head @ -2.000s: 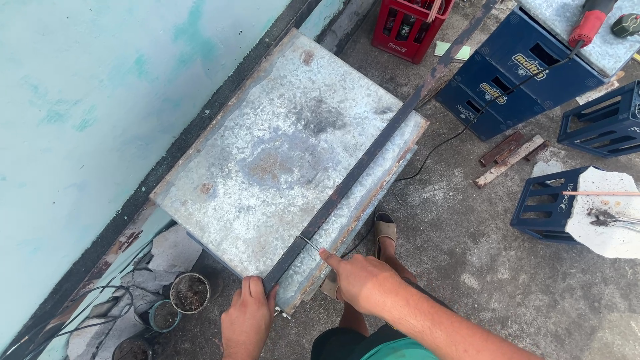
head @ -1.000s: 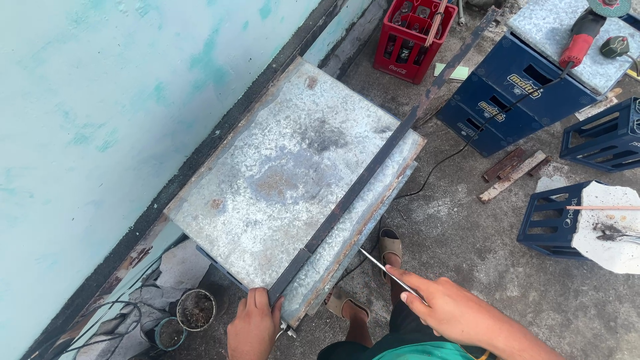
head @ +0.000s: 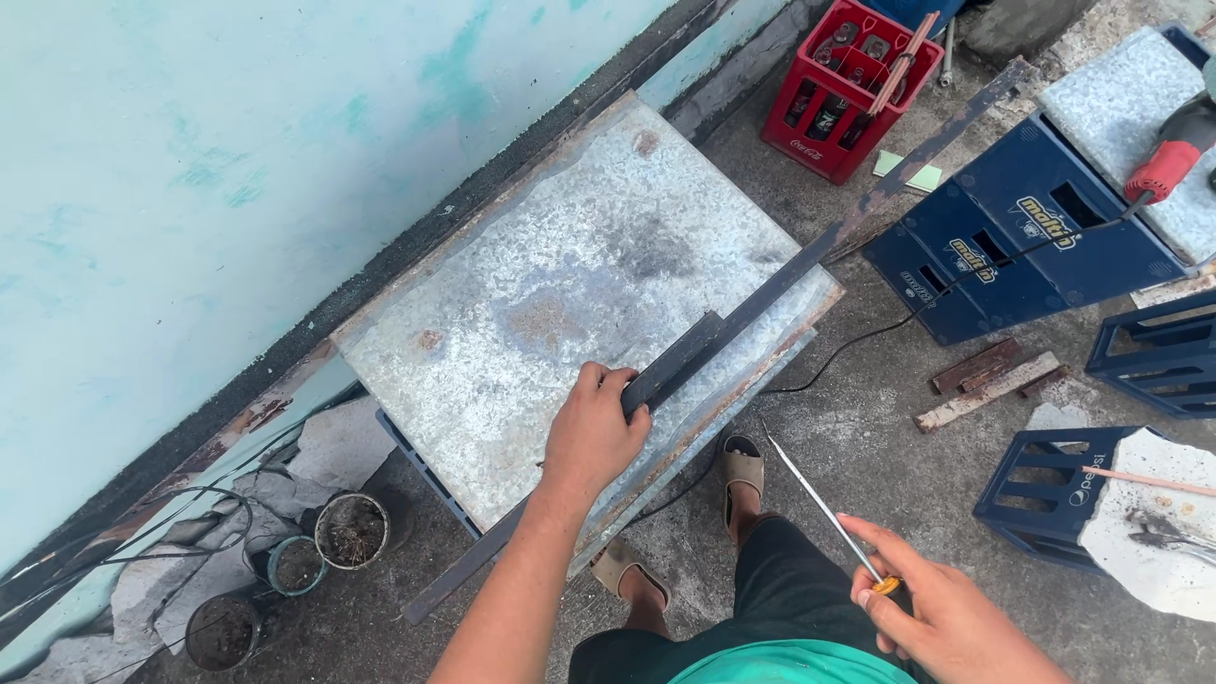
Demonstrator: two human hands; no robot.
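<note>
My left hand (head: 596, 432) grips a short dark metal bar (head: 674, 361), which lies against a long, partly rusty metal bar (head: 807, 261). The long bar runs diagonally over a galvanized sheet-metal top (head: 570, 237) and reaches past both its edges. In my right hand (head: 936, 608) is a thin pointed metal tool (head: 812, 494) with a yellow part at the grip, probably a scriber or a thin screwdriver. Its tip points up and left, over the floor to the right of the sheet top, apart from the bars.
Dark blue crates (head: 1026, 233) bear a metal sheet with a red and black power tool (head: 1167, 161); its cord crosses the floor. A red bottle crate (head: 841, 104) stands behind. Metal offcuts (head: 988, 385) and another blue crate (head: 1031, 494) are right; pots (head: 351, 532) and cables lie left.
My left hand has moved from the long bar's near end up along it and onto the short bar, which now sits farther up. My right hand with the pointed tool has drawn away from the bars.
</note>
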